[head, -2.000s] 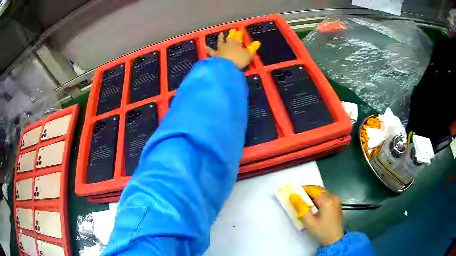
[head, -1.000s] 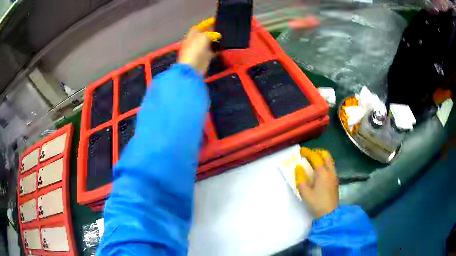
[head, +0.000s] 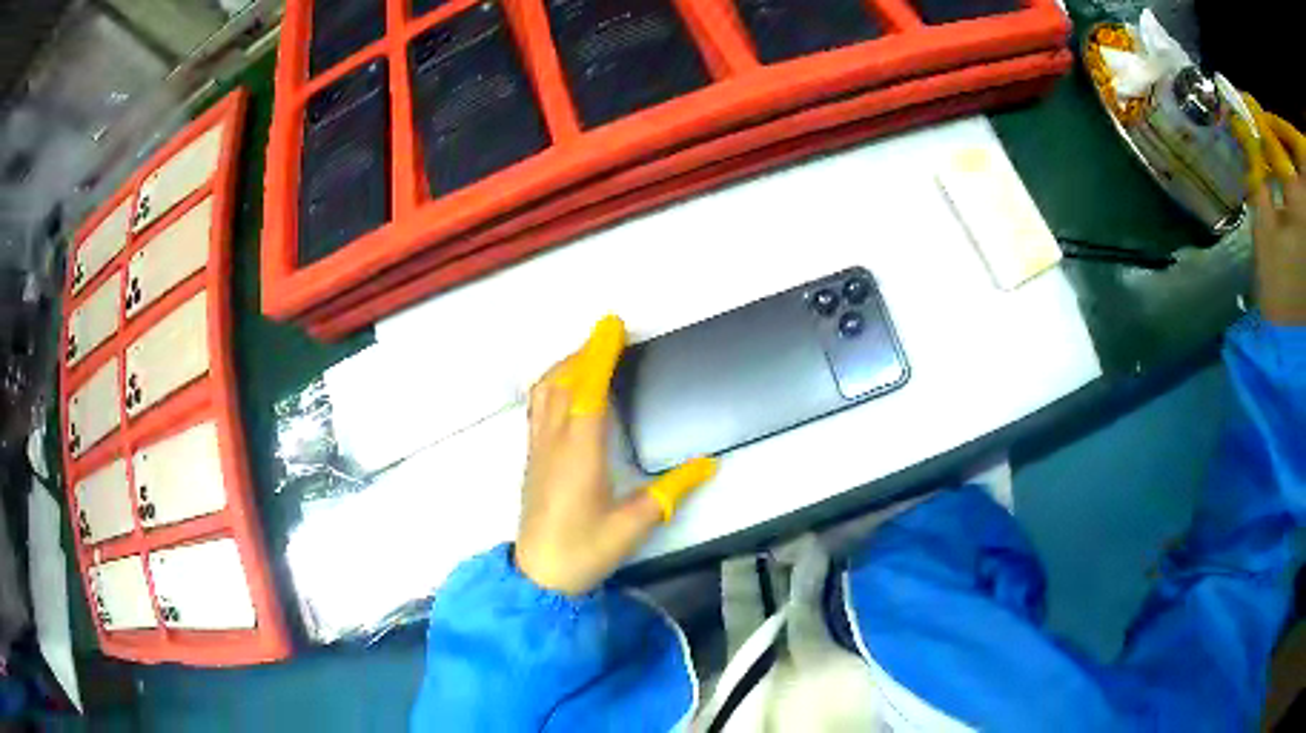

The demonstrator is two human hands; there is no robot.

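Observation:
A dark grey smartphone or back cover (head: 738,375) lies flat on the white mat (head: 988,365), its camera lenses at the right end. My left hand (head: 576,465), with yellow finger cots, grips its left end, thumb at the lower edge and a finger at the upper corner. My right hand (head: 1279,215) is at the far right, partly cut off by the picture's edge, its yellow-cotted fingers beside a bottle (head: 1200,126); whether they touch or hold anything is unclear. A cream-yellow block (head: 998,215) lies at the mat's right end.
Stacked red foam trays (head: 688,126) with dark backs stand behind the mat. A red tray (head: 247,473) of pale backs lies at left. Shiny film sheets (head: 373,551) lie at the mat's left end. A metal dish (head: 1222,222) and a thin black stick (head: 1117,255) are at right.
My left hand has brought the dark back from the tray down onto the mat. My right hand has left the cream-yellow block and moved right to the dish. The view has tilted down.

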